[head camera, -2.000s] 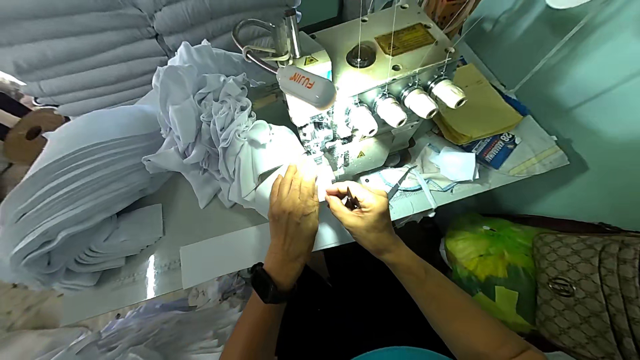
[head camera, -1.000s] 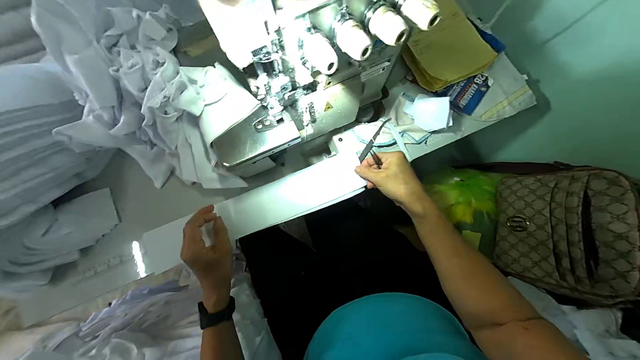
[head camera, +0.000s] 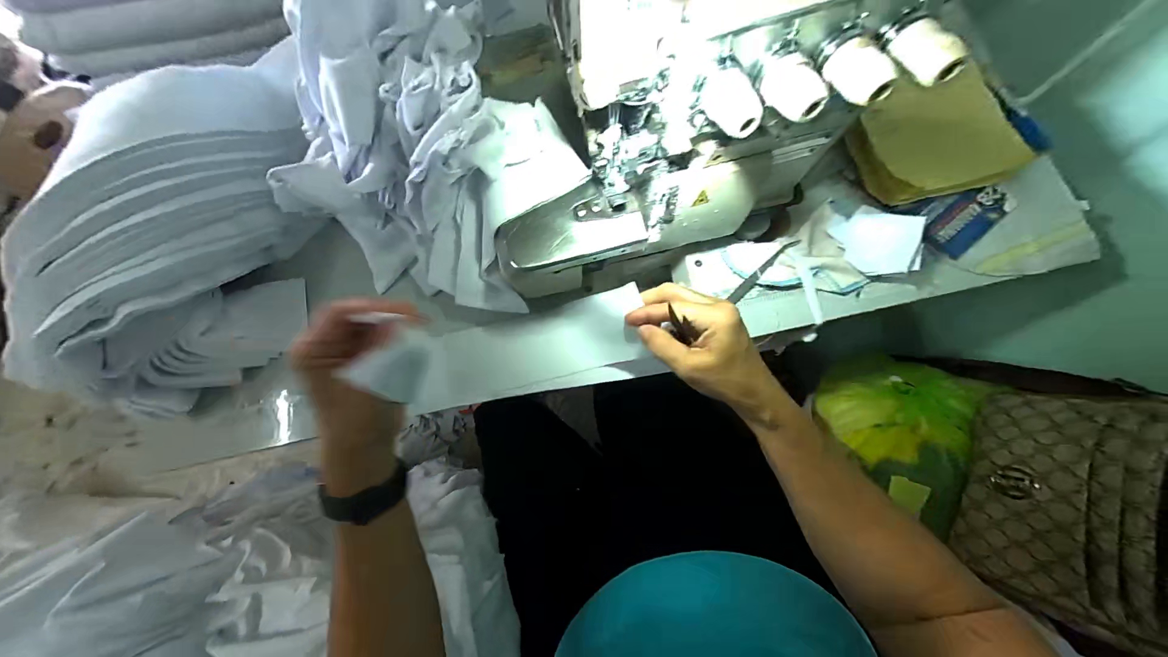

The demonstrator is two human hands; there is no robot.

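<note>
A white fabric strip (head camera: 538, 342) lies along the table's front edge. My right hand (head camera: 698, 338) pinches its right end and also has small dark thread snips (head camera: 680, 324) tucked in the fingers. My left hand (head camera: 356, 356), blurred and raised over the strip's left part, has an end of white fabric (head camera: 388, 365) between its fingers. Behind the strip stands an overlock sewing machine (head camera: 675, 182), its lamp glare hiding some detail. A crumpled heap of white fabric pieces (head camera: 392, 137) lies to the left of the machine.
Stacked white fabric (head camera: 173, 219) fills the table's left side. Tweezers (head camera: 762, 274), fabric scraps (head camera: 876, 242) and a yellow pad (head camera: 944, 137) lie right of the machine. Below the right edge are a green plastic bag (head camera: 890, 420) and a patterned handbag (head camera: 1068, 502). More white fabric (head camera: 246, 566) lies lower left.
Two seconds ago both hands were close together at the machine's front. My left hand has since moved left, away from my right. The view has shifted.
</note>
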